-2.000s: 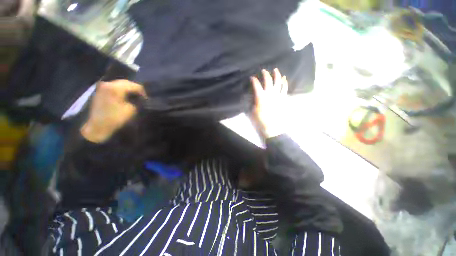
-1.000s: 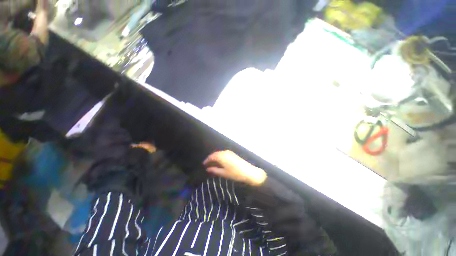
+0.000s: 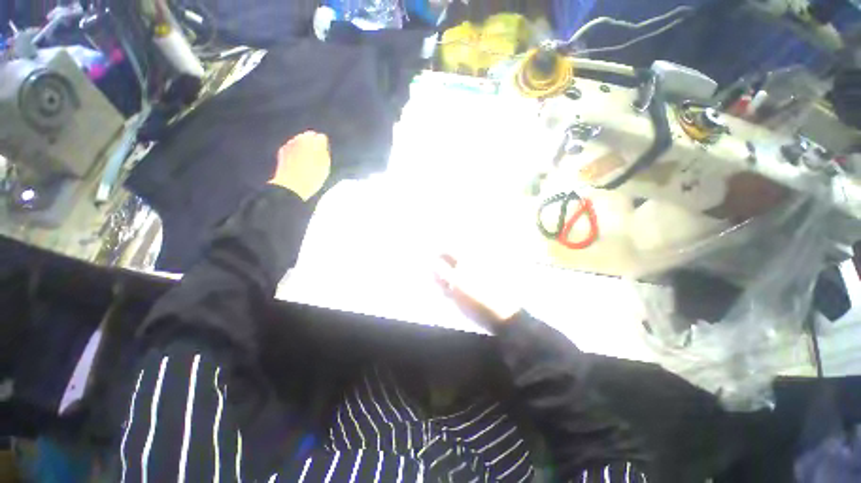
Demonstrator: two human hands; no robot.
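The black garment fabric [image 3: 255, 123] lies spread over the table left of the sewing machine. My left hand [image 3: 302, 164] rests on it with its fingers curled; whether it grips the cloth does not show. My right hand [image 3: 463, 288] is over the bright white table top [image 3: 378, 255] near the front edge, its fingers partly lost in glare, with nothing seen in it. The off-white sewing machine [image 3: 651, 189] stands at the right; its needle area is washed out by light.
Snips with black and red handle loops [image 3: 578, 226] rest against the machine. A crumpled clear plastic bag [image 3: 746, 321] hangs at the right. A dark strap [image 3: 651, 141] crosses the machine arm. A second pale machine [image 3: 61, 108] stands far left. A yellow bundle [image 3: 481, 42] lies behind.
The view has swung to the right and up. My left hand has moved from the lap onto the cloth, and my right hand from the lap onto the table top.
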